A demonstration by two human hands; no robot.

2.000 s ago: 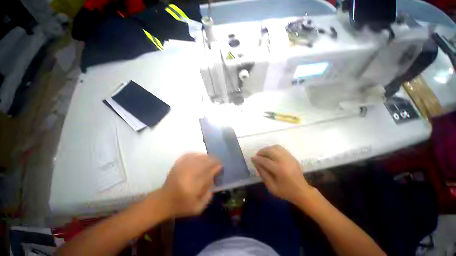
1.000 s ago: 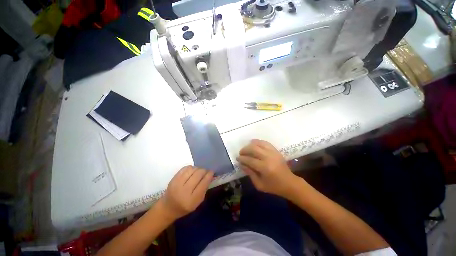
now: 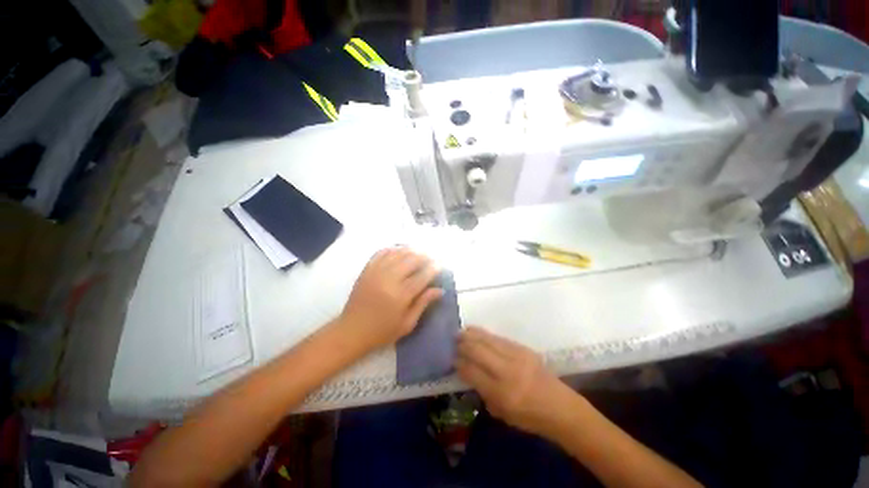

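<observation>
A dark rectangular cloth piece [image 3: 429, 341] lies flat on the white table in front of the needle area. My left hand [image 3: 393, 294] rests on its upper part, fingers towards the needle. My right hand [image 3: 497, 374] has its fingertips on the piece's right edge, low down near the table's front edge; whether they pinch it is hard to tell. The white sewing machine [image 3: 534, 143] stands behind, with its lamp glaring over the presser foot, which is washed out. The upper end of the cloth is partly hidden by my left hand.
Yellow-handled snips [image 3: 555, 254] lie on the machine bed. Dark and white cut pieces [image 3: 293, 219] lie at the table's left, with a white paper slip [image 3: 223, 319] below them. A dark garment pile with yellow stripes [image 3: 257, 100] is behind. A control box [image 3: 793, 250] is at right.
My left hand has moved from the cloth's front end up onto its upper part. The cloth now lies a little further from the needle. My right hand has come against its right edge.
</observation>
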